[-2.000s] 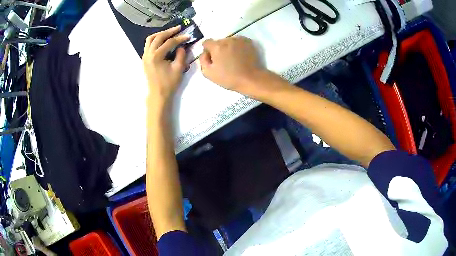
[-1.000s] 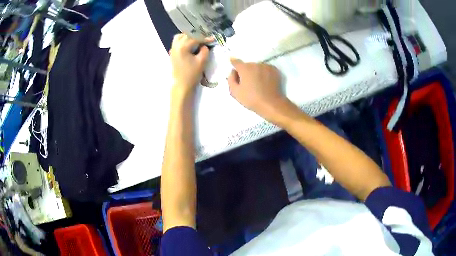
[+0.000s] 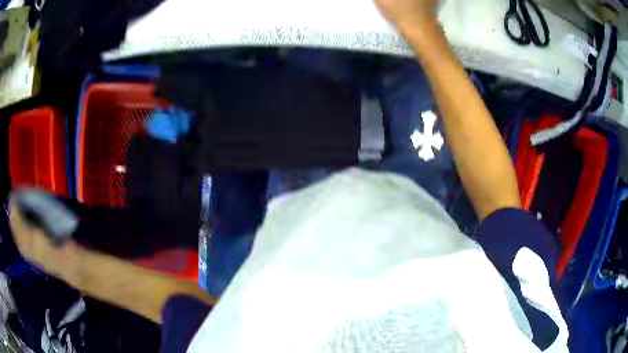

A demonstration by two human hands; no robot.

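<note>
My left hand (image 3: 31, 231) is blurred at the far left, beside the red mesh basket. It appears closed on a small grey and dark piece (image 3: 48, 212), also blurred; its fingers are mostly hidden. Black cloth (image 3: 110, 224) lies just right of it, and I cannot tell if it joins the piece. My right hand (image 3: 407, 8) is over the white table (image 3: 275, 31), cut off by the top edge, so its fingers and any hold are out of view. The sewing head is out of view.
A red mesh basket (image 3: 103, 88) in a blue one holds black cloth and a light blue scrap (image 3: 169, 124). Black cloth (image 3: 282, 117) with a grey strip covers my lap. Scissors (image 3: 527, 24) and a striped strip (image 3: 598, 89) lie right, above another red basket (image 3: 585, 186).
The view has swung down to my lap. My left hand has left the sewing area and moved far left beside the baskets. My right hand remains over the table.
</note>
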